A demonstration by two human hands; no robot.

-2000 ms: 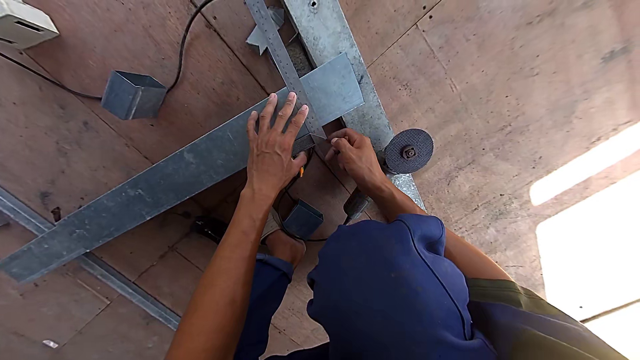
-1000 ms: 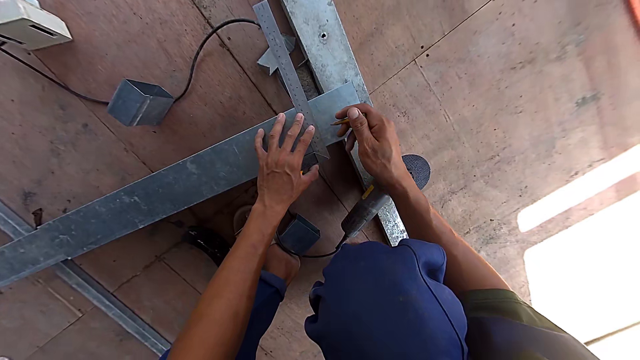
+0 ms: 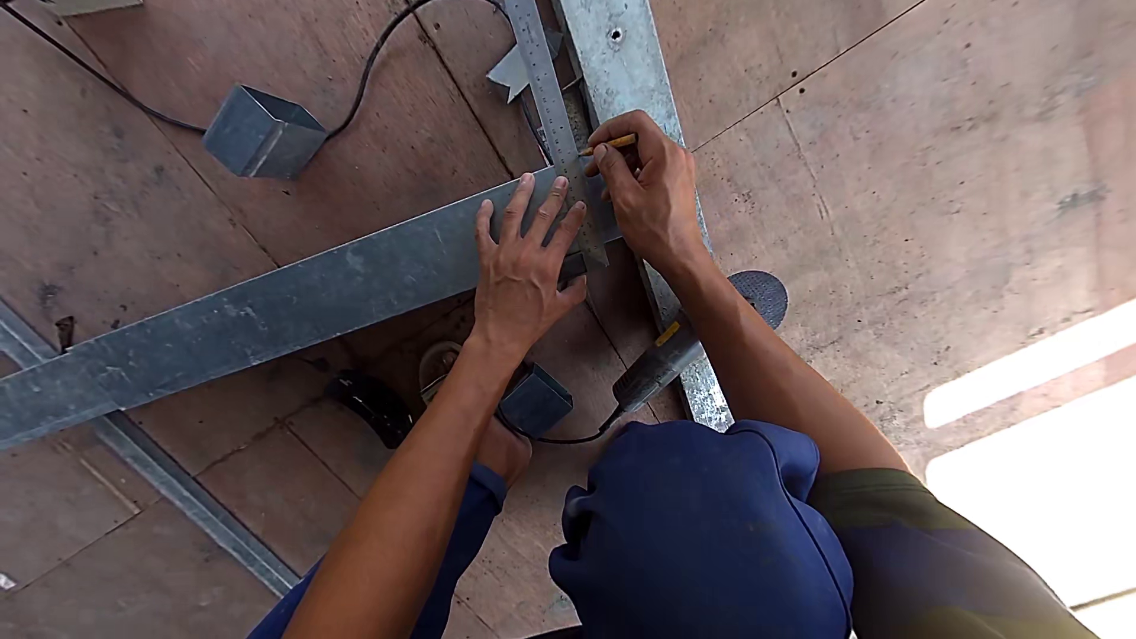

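My left hand (image 3: 524, 266) lies flat with fingers spread on a galvanized steel box tube (image 3: 293, 306), its fingertips against a metal square's blade (image 3: 552, 106). The blade crosses the tube near its right end and reaches up past the top of the view. My right hand (image 3: 652, 182) grips a yellow pencil (image 3: 614, 144) by the blade, above the tube's end. That end rests on a wider galvanized steel beam (image 3: 626, 67). An angle grinder (image 3: 657, 364) with a dark disc (image 3: 761, 297) lies beneath my right forearm.
A short square tube offcut (image 3: 264, 133) stands at the upper left beside a black cable (image 3: 364, 80). Another offcut (image 3: 537, 401) sits near my foot. A thin steel rail (image 3: 195, 497) passes under the long tube at lower left. Jagged metal scrap (image 3: 515, 71) lies near the square.
My right hand, low by the tube's lower edge two seconds ago, has moved up to its upper edge with the pencil. My left hand stays on the tube.
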